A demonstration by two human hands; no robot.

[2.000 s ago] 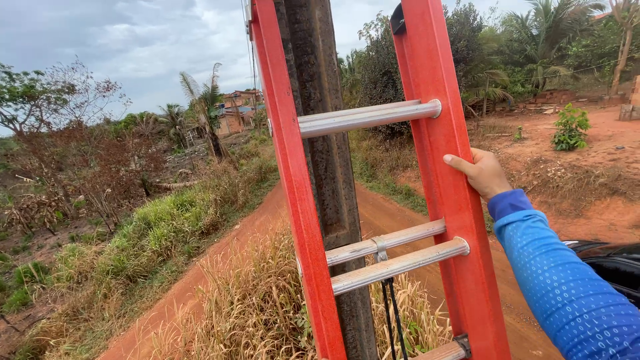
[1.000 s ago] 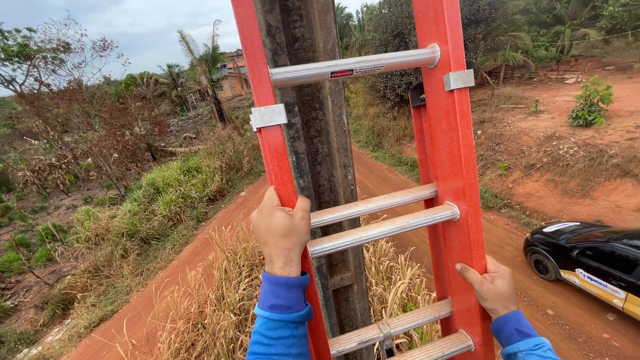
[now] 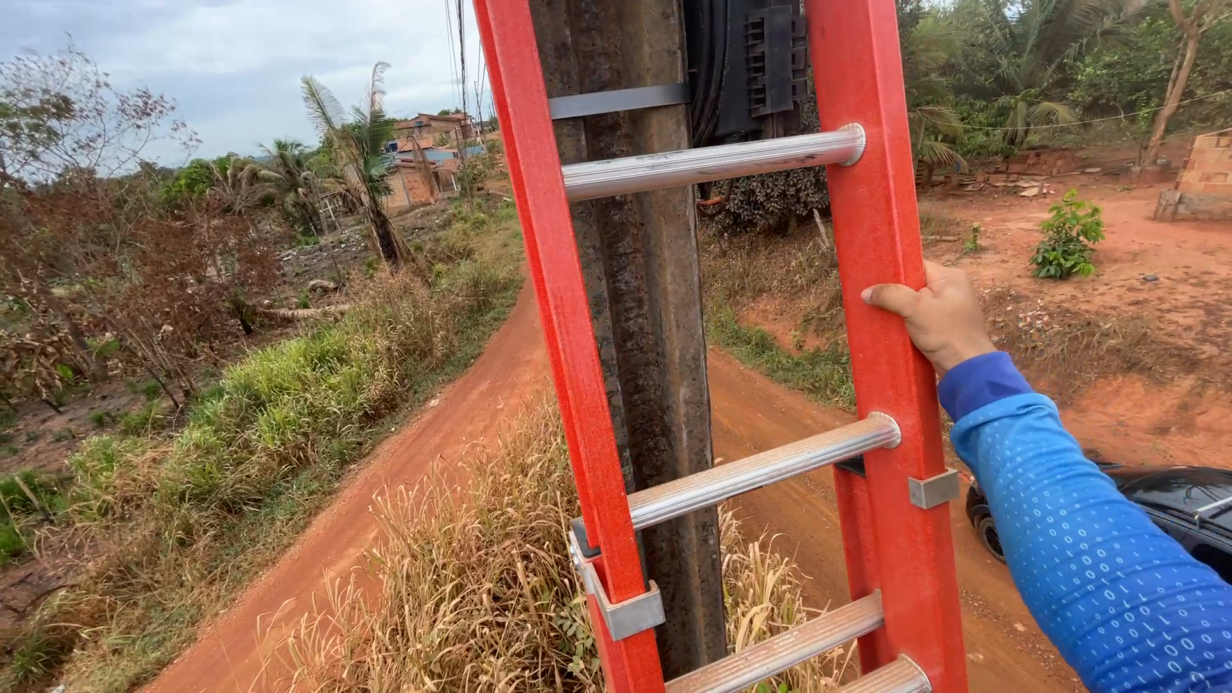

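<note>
My right hand [image 3: 938, 313], in a blue sleeve, is closed around the right rail of a red extension ladder [image 3: 871, 221], thumb on its front face. The metal rungs [image 3: 760, 469] have ribbed surfaces, and metal brackets [image 3: 630, 612] sit on both rails where the ladder sections overlap. Behind the ladder stands a weathered utility pole [image 3: 640, 318] with a metal band [image 3: 621, 100] around it near the top of the view. A black enclosure with cables [image 3: 770, 63] is beside the pole. My left hand is out of view.
Dirt road [image 3: 443, 423] runs on both sides of the pole far below. Tall dry grass [image 3: 481, 577] grows around its foot. A dark car [image 3: 1169, 500] is at the right, partly behind my arm. Overhead wires [image 3: 462, 48] run toward brick houses [image 3: 423, 164] in the distance.
My left hand, on the left rail one second ago, has left the view. My right hand holds higher up in the view. The metal band and black enclosure have come into sight.
</note>
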